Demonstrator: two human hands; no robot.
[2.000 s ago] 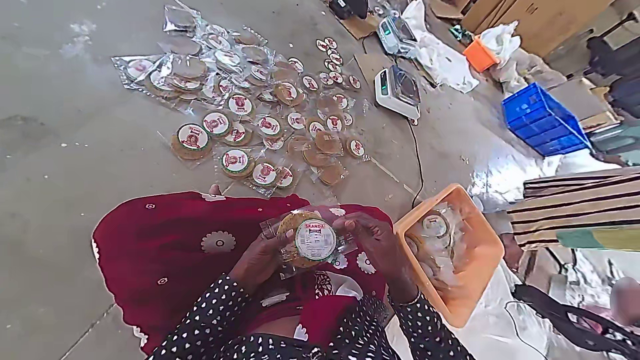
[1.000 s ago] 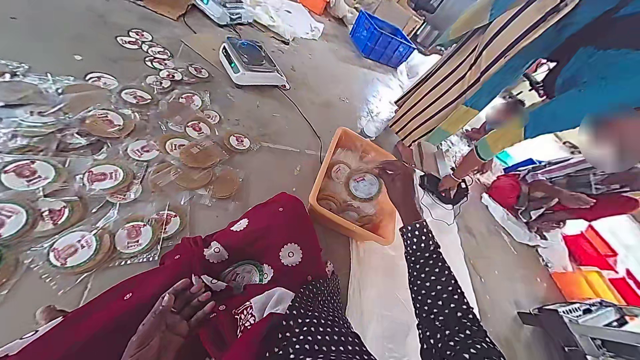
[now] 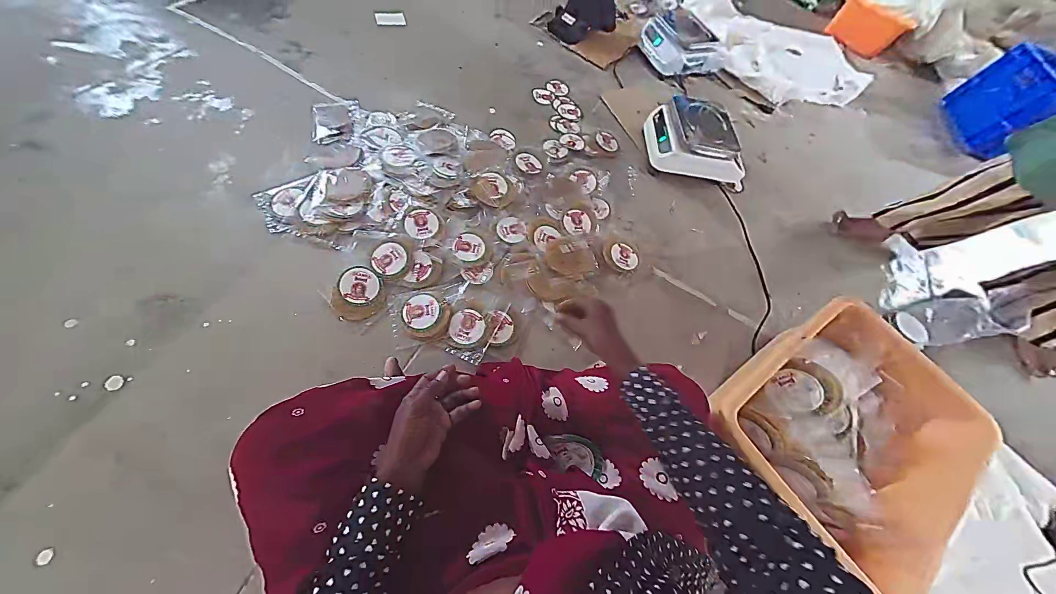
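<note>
My left hand [image 3: 426,419] hovers over the dark red floral cloth [image 3: 313,462] on my lap, palm up, fingers apart and holding nothing. My right hand [image 3: 596,330] reaches to the near edge of a spread of clear plastic packets [image 3: 466,247] with round tan discs and printed round labels; its fingertips are at a packet [image 3: 551,285], and whether they grip it is unclear. A round green-rimmed label [image 3: 575,455] lies on the lap cloth. Similar packets [image 3: 796,392] lie in the orange plastic crate [image 3: 932,429] at my right.
A white digital scale [image 3: 693,140] stands beyond the packets, its black cable [image 3: 755,256] running toward the crate. A second scale [image 3: 678,41] is farther back. At right are a blue crate [image 3: 1002,99] and another person's foot [image 3: 862,227] and striped garment [image 3: 949,202].
My right hand has moved from the orange crate to the spread packets. Two seconds ago both hands were at a labelled packet above my lap. The view has swung back left since one second ago.
</note>
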